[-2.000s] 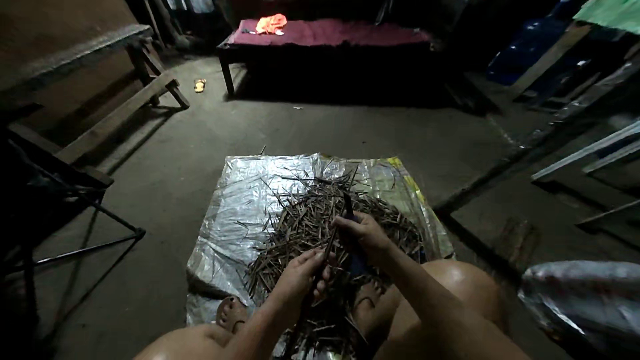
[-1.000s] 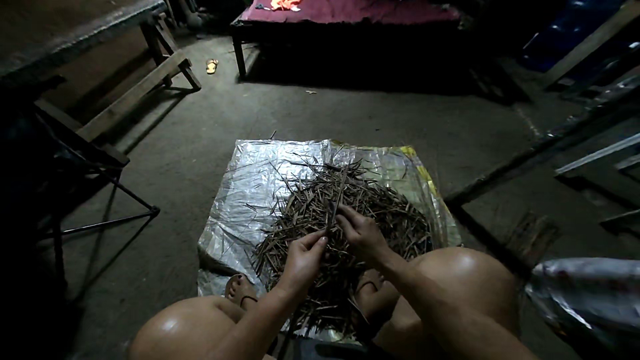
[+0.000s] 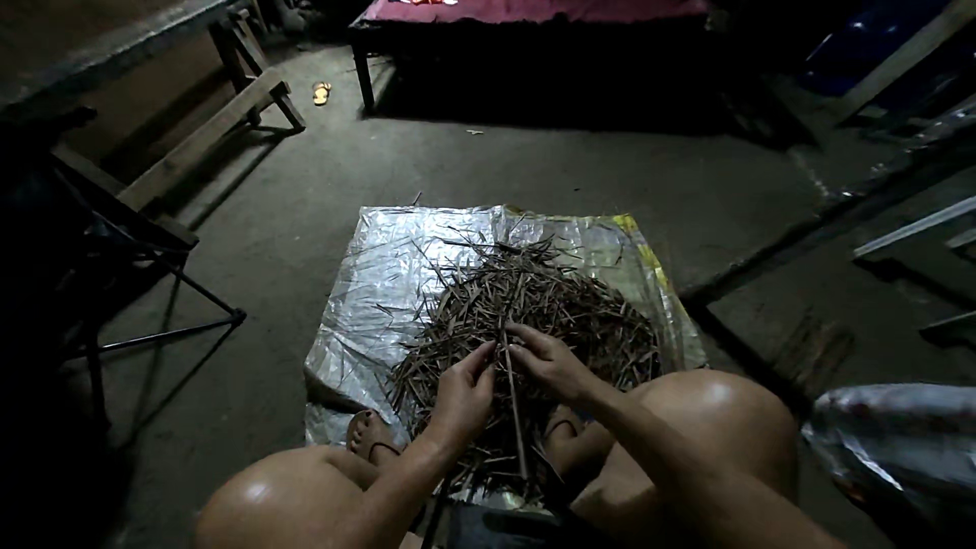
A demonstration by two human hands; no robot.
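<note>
Between my knees a heap of thin dry brown strips (image 3: 602, 313) lies on a flattened, shiny plastic sack (image 3: 396, 259). Over the heap, my left hand (image 3: 467, 381) and my right hand (image 3: 550, 364) come nearly together, fingertips pinched. A long thin strip (image 3: 515, 415) runs from the fingers of my right hand down toward my lap. The fingers of my left hand are close beside it; whether they grip it too is hard to tell in the dim light. No blade can be made out in either hand.
My feet (image 3: 372, 436) rest at the sack's near part. A low bed with a red cover (image 3: 534, 11) stands ahead, a wooden bench (image 3: 202, 141) at the left, and a yellow slipper (image 3: 321, 94) near it. Metal legs (image 3: 171, 335) stand at the left, a silvery wrapped bundle (image 3: 907, 442) at the right.
Two seconds ago a dark tool-like object stood up from my right hand; it does not show now. My hands have come closer together at the fingertips. The view has tilted down.
</note>
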